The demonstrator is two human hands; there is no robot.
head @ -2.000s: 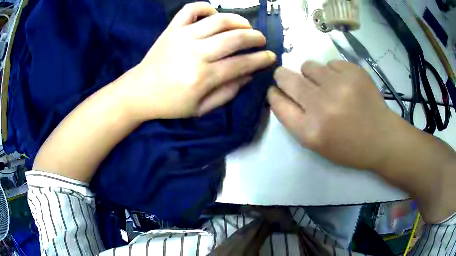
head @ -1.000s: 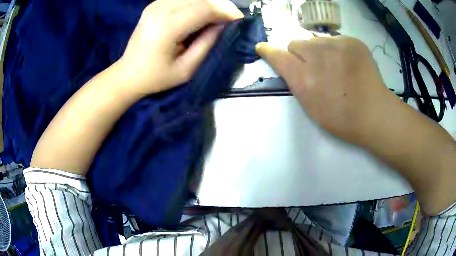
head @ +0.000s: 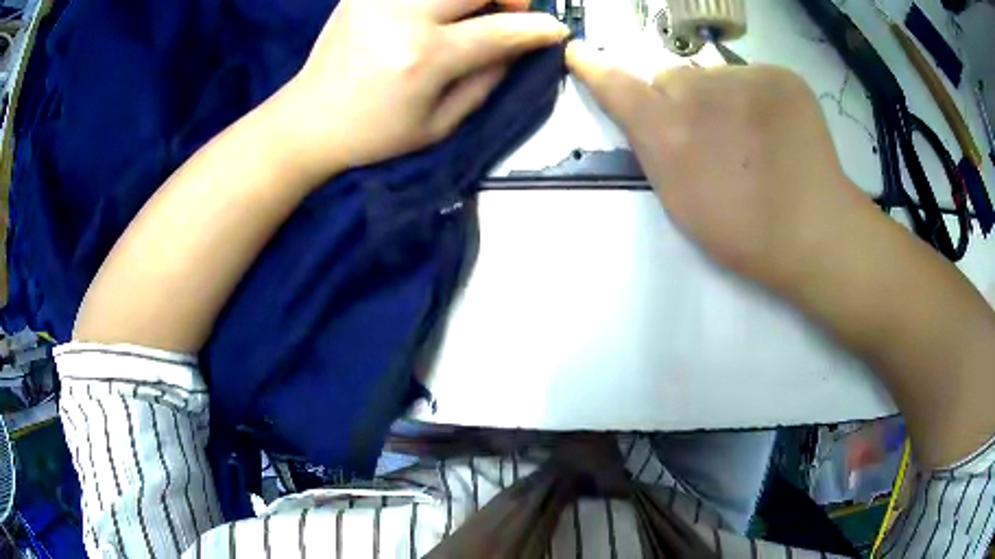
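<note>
The navy garment [head: 327, 295] covers the left of the white table and hangs over its front edge. My left hand [head: 398, 82] lies on the garment near the top centre, its index finger stretched towards the presser foot [head: 572, 13]. My right hand [head: 742, 164] is at the right of the foot, index fingertip touching the garment's edge by my left fingertip. Its other fingers are curled under and hidden; whether it pinches the cloth I cannot tell. The needle is too small to make out.
A ridged cream knob [head: 709, 16] is above my right hand. Black-handled shears [head: 897, 137] lie at the far right. The needle plate's edge [head: 589, 166] crosses the white table [head: 611, 317]. A clear plastic bag [head: 862, 459] is at the lower right.
Both hands have moved up to the presser foot with the garment's edge. The cloth has swung left, baring the plate edge and more table. The small scissors are now mostly hidden behind my right hand.
</note>
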